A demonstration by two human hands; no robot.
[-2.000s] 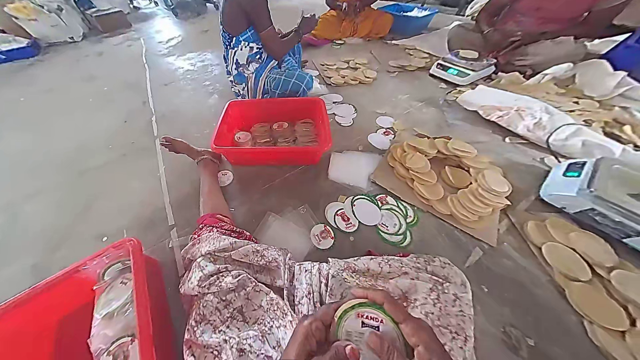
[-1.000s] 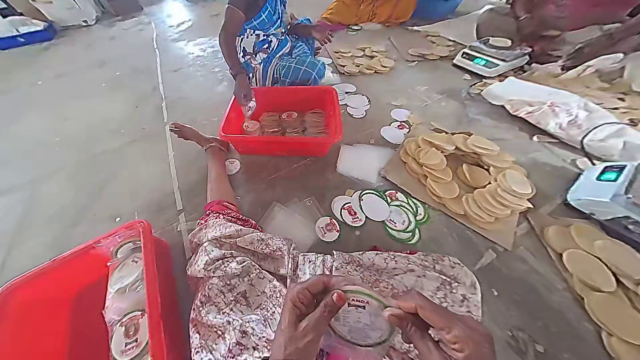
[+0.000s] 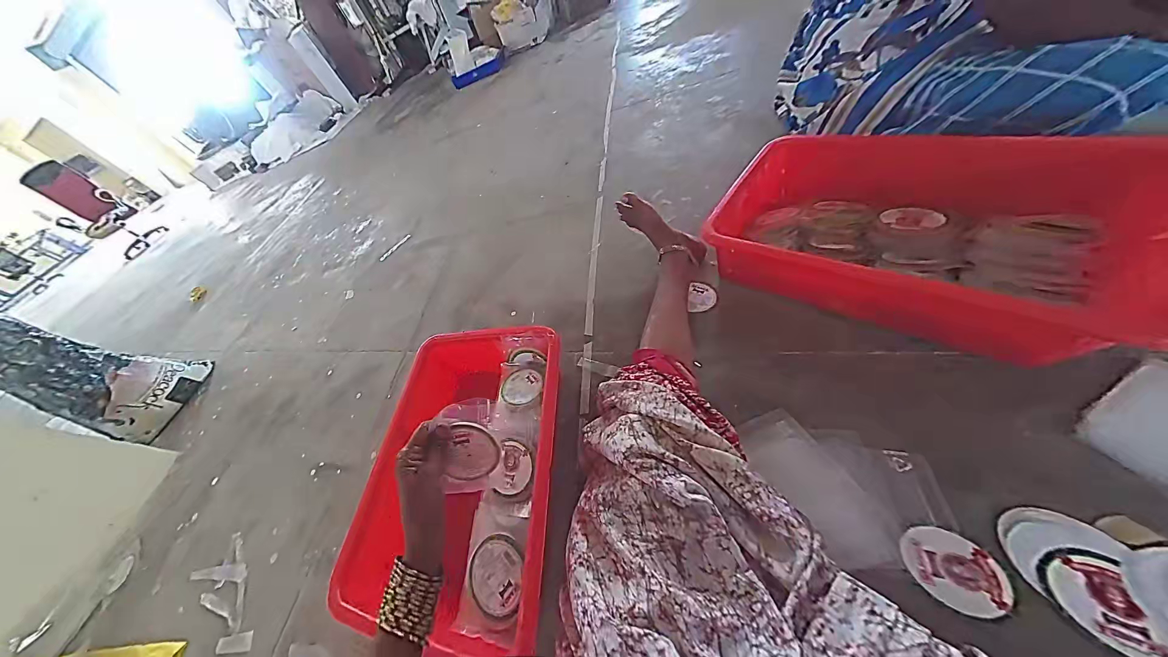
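My left hand (image 3: 424, 452), with bangles at the wrist, is over the red plastic tub (image 3: 365, 547) on my left. It grips a clear plastic packet holding a round printed label (image 3: 473, 452). More clear packets with round labels (image 3: 497, 575) lie along the right side of that tub. My right hand is out of the frame. Loose round printed labels (image 3: 956, 571) lie on the floor at the lower right, beside clear plastic bags (image 3: 821, 484).
A second red tub (image 3: 876, 283) with stacked packets stands at the upper right, near a person in blue patterned cloth (image 3: 1022, 87). My outstretched leg (image 3: 671, 301) lies between the tubs. A single round label (image 3: 701, 297) is by the ankle. A printed sack (image 3: 155, 397) lies at the left.
The view has swung left. Both hands were over my lap at the round labelled item; now my left hand holds a labelled packet over the left tub, and my right hand has left the view.
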